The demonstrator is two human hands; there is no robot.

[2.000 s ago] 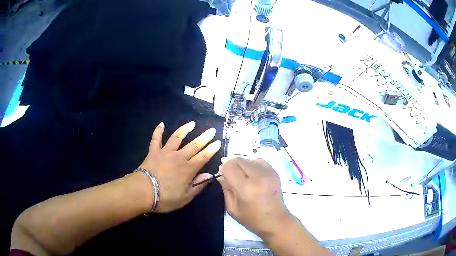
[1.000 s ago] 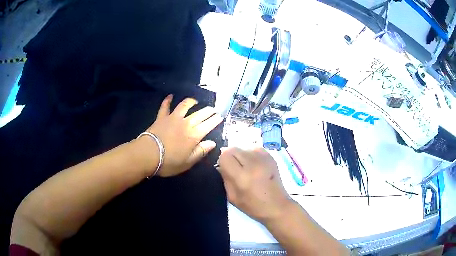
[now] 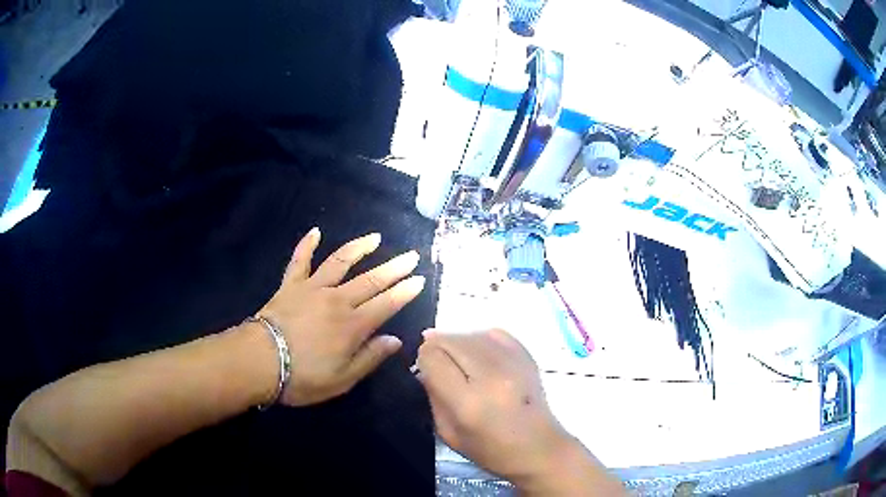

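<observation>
A black garment panel (image 3: 194,252) covers the left of the table, its right edge running up to the presser foot (image 3: 466,202) of the white sewing machine (image 3: 476,121). My left hand (image 3: 340,330) lies flat on the panel with its fingers spread, left of the edge, holding nothing up. My right hand (image 3: 486,388) is closed at the panel's edge, below the needle area. Its fingertips pinch the fabric edge; a small light bit shows at them, too small to name. The needle tip is not clear.
A bunch of narrow black strips (image 3: 670,291) hangs right of the needle area. A pink and blue tool (image 3: 573,320) lies between it and the foot. The machine arm with blue lettering (image 3: 680,218) extends right. A grey marked band (image 3: 661,476) runs along the front edge.
Against one second ago, both hands have moved down towards me along the panel edge. Two seconds ago they were at similar places, with a dark strip between thumb and right fingers.
</observation>
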